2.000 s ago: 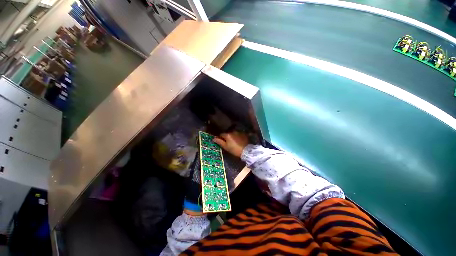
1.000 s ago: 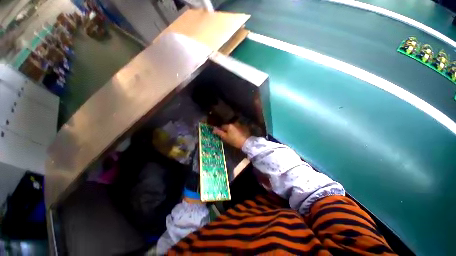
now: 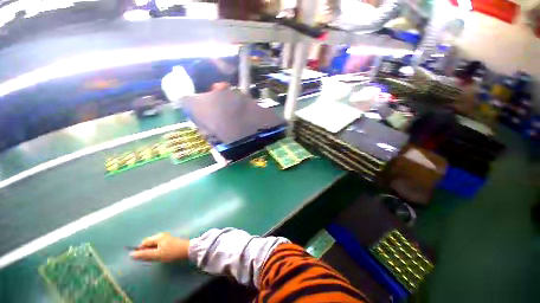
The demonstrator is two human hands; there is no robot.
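Observation:
A green circuit board panel (image 3: pixel 83 277) with pale edges shows at the lower left, cut off by the bottom edge. Its small parts are blurred. My right hand (image 3: pixel 161 247) is bare and reaches out over the green bench, to the right of the panel and apart from it. Its fingers are closed, and a short dark tip of a small tool (image 3: pixel 131 248) sticks out past them; the rest of the tool is hidden in the hand. My left hand is not in view.
Populated boards (image 3: pixel 139 157) lie on the belt. A dark tray stack (image 3: pixel 234 121), a green board (image 3: pixel 288 152) and small yellow parts (image 3: pixel 259 161) are beyond. Stacked trays (image 3: pixel 349 142) stand farther right. A blue bin (image 3: pixel 370 260) with black sheets and boards (image 3: pixel 401 259) is beside me.
The view has swung from the metal box to the bench and stacks. My right hand has left the box and the panel's top end; my left hand has gone out of view.

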